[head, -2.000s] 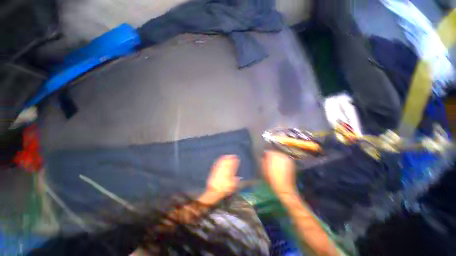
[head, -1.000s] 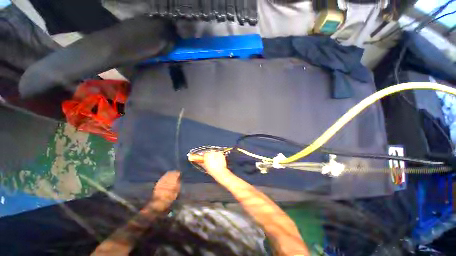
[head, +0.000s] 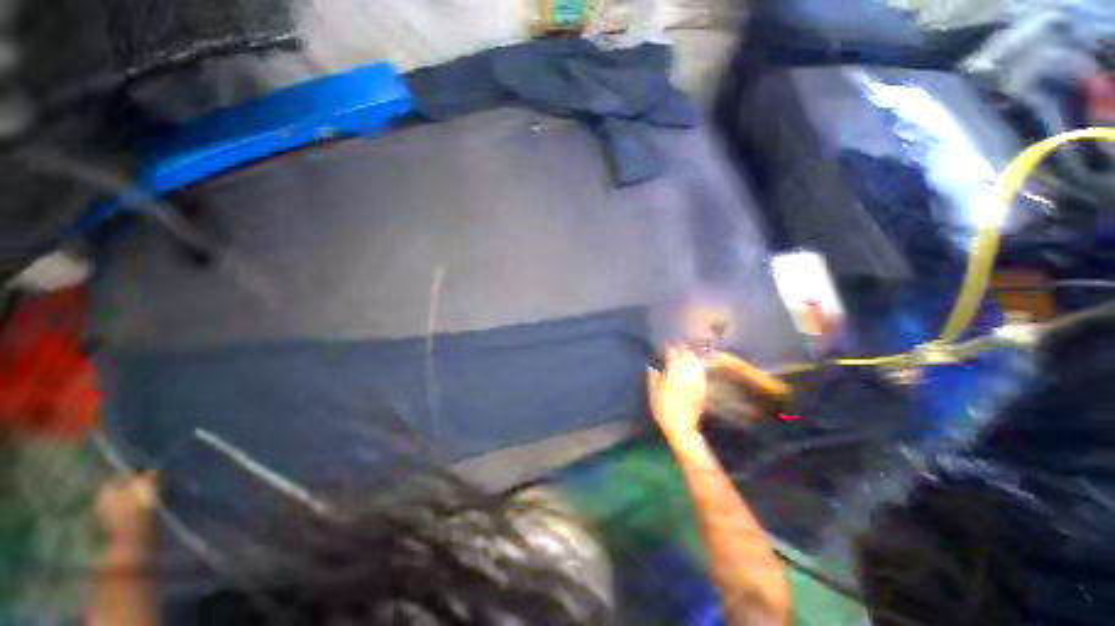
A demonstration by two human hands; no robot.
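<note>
The dark navy trousers (head: 489,379) lie flat along the near side of the grey padded table (head: 465,220). My right hand (head: 680,389) is at their right end, its fingers closed at the cloth's corner. My left hand (head: 126,504) is low at the far left, by the other end of the trousers; it looks curled, but blur hides whether it grips the cloth. The steam iron (head: 748,374), seen by its orange handle, is just right of my right hand, at the table's right edge. Its body is blurred.
The yellow hose (head: 978,263) arches at the right. A whitish iron rest (head: 805,291) is on the right edge. Bunched dark cloth (head: 556,83) and a blue strip (head: 287,122) line the far edge. A red bag (head: 47,367) is left. Hair blurs the lower middle.
My right hand has left the iron, which was on the trousers and is now at the right edge. My left hand has moved far left. The view has turned right.
</note>
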